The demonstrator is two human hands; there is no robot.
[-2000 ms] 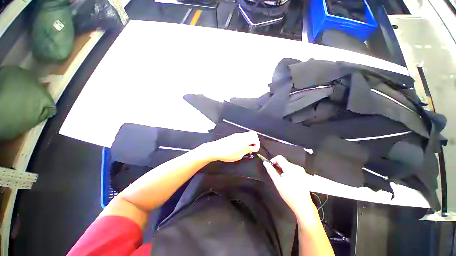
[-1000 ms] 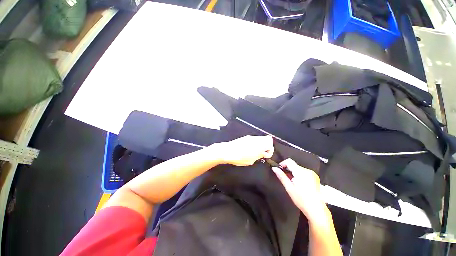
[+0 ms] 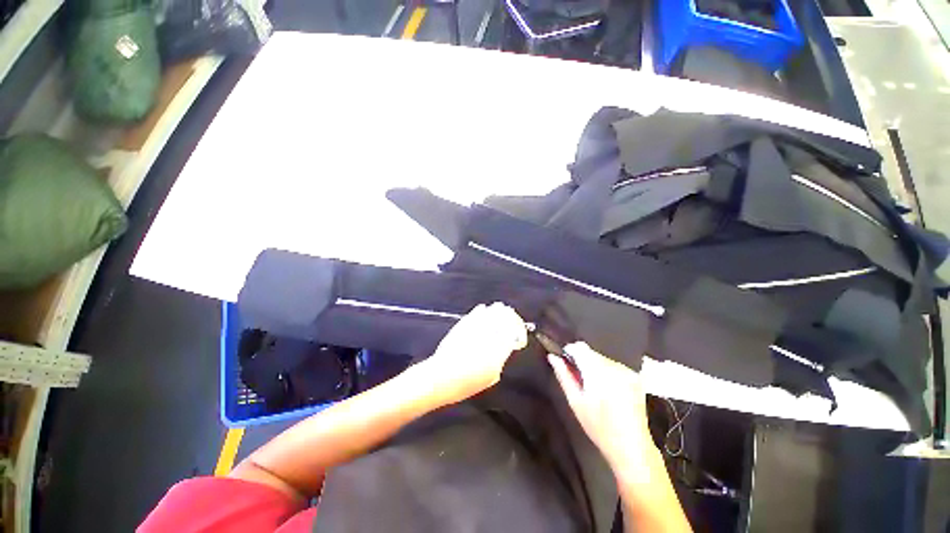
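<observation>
A black zippered panel (image 3: pixel 401 297) lies along the table's front edge, its silver line pointing toward my hands. My left hand (image 3: pixel 490 341) is closed on the right end of this panel's cloth. My right hand (image 3: pixel 596 380) holds small snips (image 3: pixel 549 343), their tip close to my left fingers; the handles are mostly hidden in the hand. Another zippered panel (image 3: pixel 563 273) lies just beyond my hands, its silver line slanting down to the right. A pile of panels (image 3: pixel 719 224) with several silver lines covers the right side of the table.
The white table (image 3: pixel 302 135) has its front edge at my lap. A blue bin (image 3: pixel 297 380) with black pieces is below the edge at left. Another blue bin (image 3: pixel 729 36) stands beyond the table. Green sacks (image 3: pixel 63 213) sit on the left shelf. A thin cord hangs below the table at right.
My left hand has moved down and left toward my lap, and more of the near panel's silver line shows. The snips stay in my right hand. The camera view has shifted slightly.
</observation>
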